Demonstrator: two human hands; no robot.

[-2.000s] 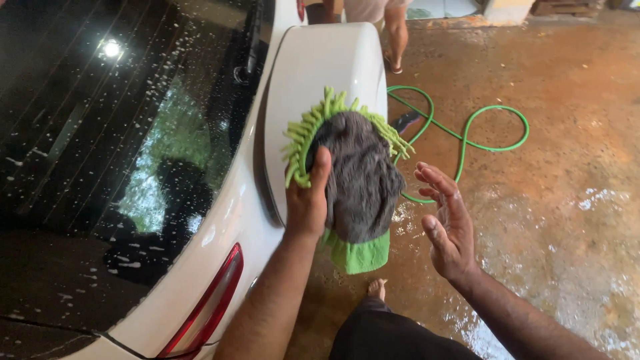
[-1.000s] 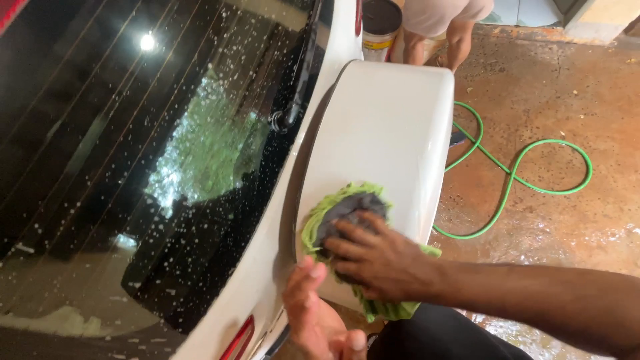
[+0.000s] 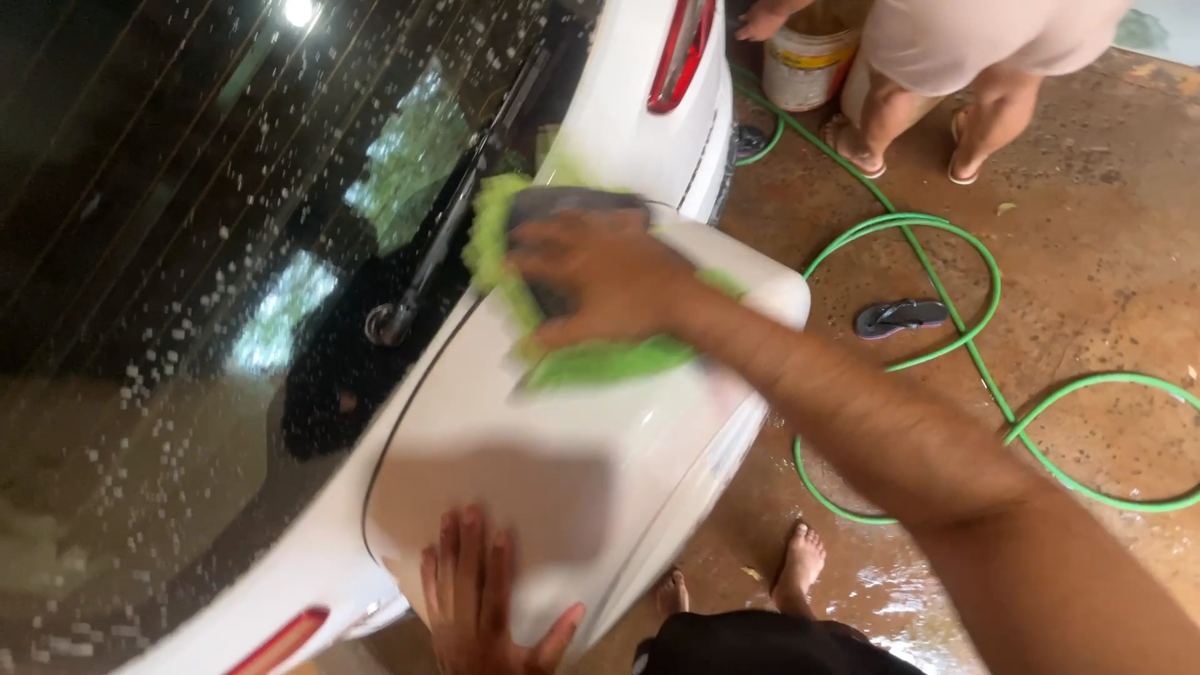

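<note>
Spread over a green microfiber wash mitt with a dark grey face, my right hand (image 3: 609,272) presses it onto the white car's rear, beside the back window's lower edge. The mitt (image 3: 609,366) is blurred, its green fringe showing around my fingers. My left hand (image 3: 487,600) rests with fingers apart on the white rear panel (image 3: 562,431) at the bottom of the view, holding nothing. Left of both hands lies the dark rear window (image 3: 169,281), dotted with droplets, with its wiper (image 3: 450,206).
A green hose (image 3: 956,328) loops over the wet brown floor beside a dark flip-flop (image 3: 900,319). Another person (image 3: 994,103) stands at the top right by a white bucket (image 3: 808,70). Red tail lights (image 3: 682,56) sit at both ends of the car's rear.
Two seconds ago my left hand held the mitt and my right was empty; the mitt is now under my right hand. Since one second ago it has moved up the panel towards the window. The view has shifted.
</note>
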